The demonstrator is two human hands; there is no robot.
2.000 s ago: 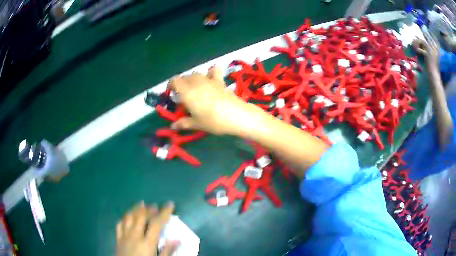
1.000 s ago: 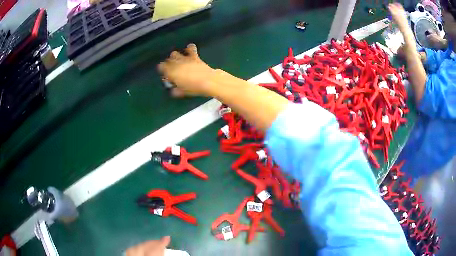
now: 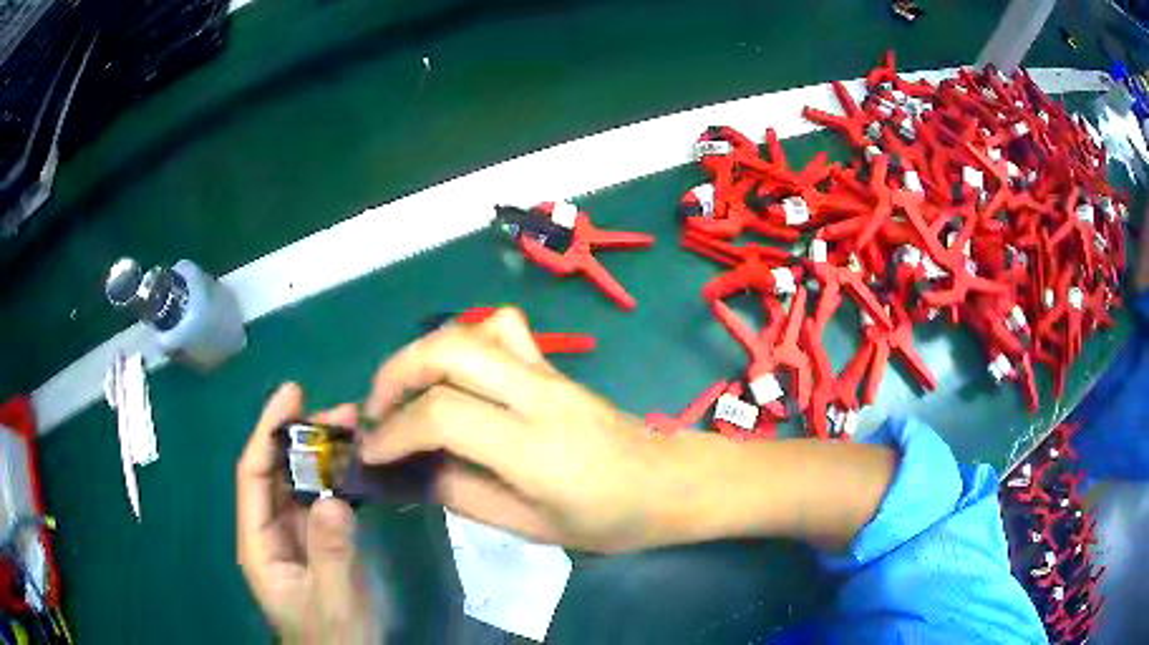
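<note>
My left hand [image 3: 296,554] holds an open black device housing [image 3: 315,461] at the lower left; a gold-yellow and white patch shows inside it. My right hand [image 3: 529,441] is at the housing's right side, its fingertips bunched around a dark part that is blurred and partly hidden. A white wipe [image 3: 507,573] lies below my right hand. A clamped unit [image 3: 573,246], a red clamp with a black block in its jaws, lies beside the white strip. A second red clamp [image 3: 565,343] is mostly hidden behind my right hand.
A big pile of red clamps [image 3: 958,214] covers the right of the bench. A whitish bottle [image 3: 202,315] and folded white strips [image 3: 131,416] are at left, with a red bin [image 3: 23,504] at the edge. Black trays [image 3: 88,88] are at top left. Another person's blue sleeve [image 3: 1119,403] shows at right.
My right hand has come back from the far side of the bench to my left hand. My left hand has risen into view with the open housing. The view has shifted.
</note>
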